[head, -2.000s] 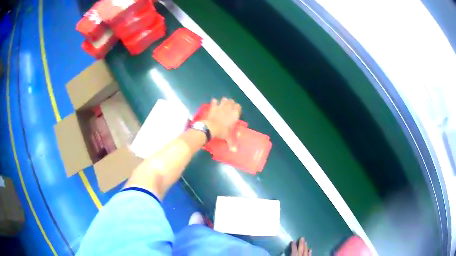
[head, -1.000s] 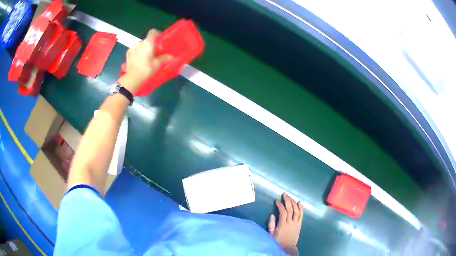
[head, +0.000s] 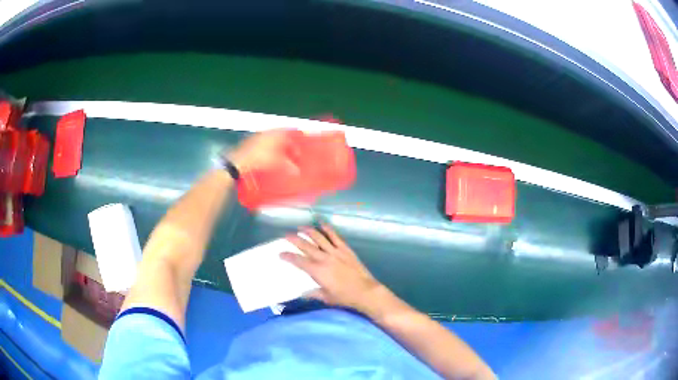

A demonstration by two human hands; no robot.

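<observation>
My left hand [head: 271, 157], blurred and with a watch at the wrist, holds red plastic trays [head: 320, 167] over the green bench, near its white edge strip. The fingers are partly hidden against the trays. My right hand [head: 331, 267] lies with spread fingers on the right end of a white stack [head: 260, 276] at the near edge of the bench. Another red tray [head: 480, 193] lies on the bench to the right.
A second white stack [head: 115, 245] is left of my left forearm. One red tray [head: 69, 144] and a red pile [head: 24, 163] are at the far left. An open carton [head: 78, 326] stands on the blue floor. Black objects [head: 633, 239] sit at the right bench end.
The view has turned right. My left hand has brought the red trays back from beyond the edge strip to over the bench. My right hand has moved from bare bench onto the white stack.
</observation>
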